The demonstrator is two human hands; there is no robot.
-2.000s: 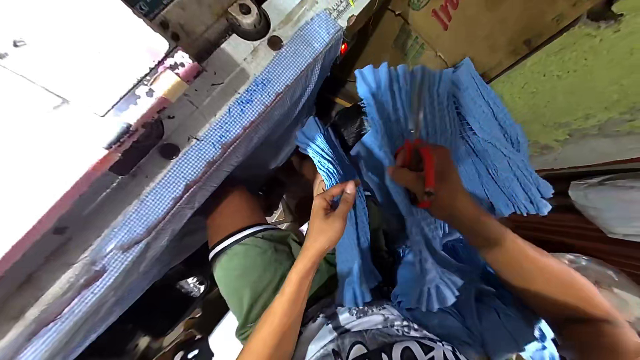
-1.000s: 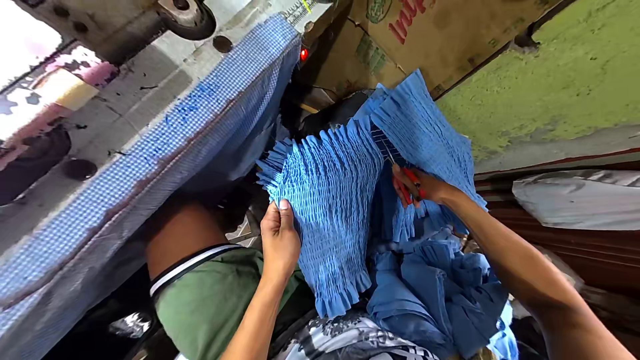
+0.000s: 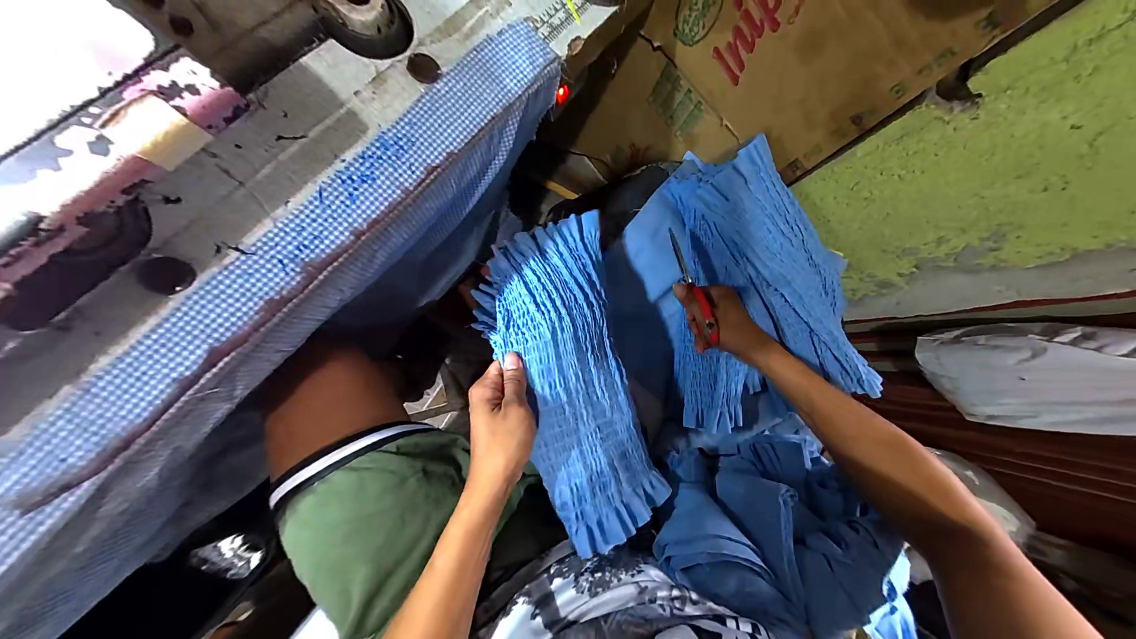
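Observation:
My left hand (image 3: pixel 502 417) pinches the left edge of a blue shirred fabric panel (image 3: pixel 572 373), which hangs over my lap with ruffled ends. In my right hand (image 3: pixel 723 319) is a pair of scissors with red handles (image 3: pixel 704 315); the blades point up and away from me and look nearly closed. Behind and beneath the scissors lie more gathered blue fabric pieces (image 3: pixel 763 240), apart from the held panel. A heap of plain blue fabric (image 3: pixel 772 532) rests at my lap, below my right hand.
On the left runs a sewing-machine table (image 3: pixel 293 151) edged with blue checked cloth (image 3: pixel 355 200). A cardboard box (image 3: pixel 816 71) stands ahead, beside a green wall (image 3: pixel 1003 151). A pale plastic bag (image 3: pixel 1029 377) lies at the right.
The held panel has come away from the pieces on the right, where it lay against them a second ago. The scissors now show clear of it. Two seconds ago my left hand held a narrow folded strip.

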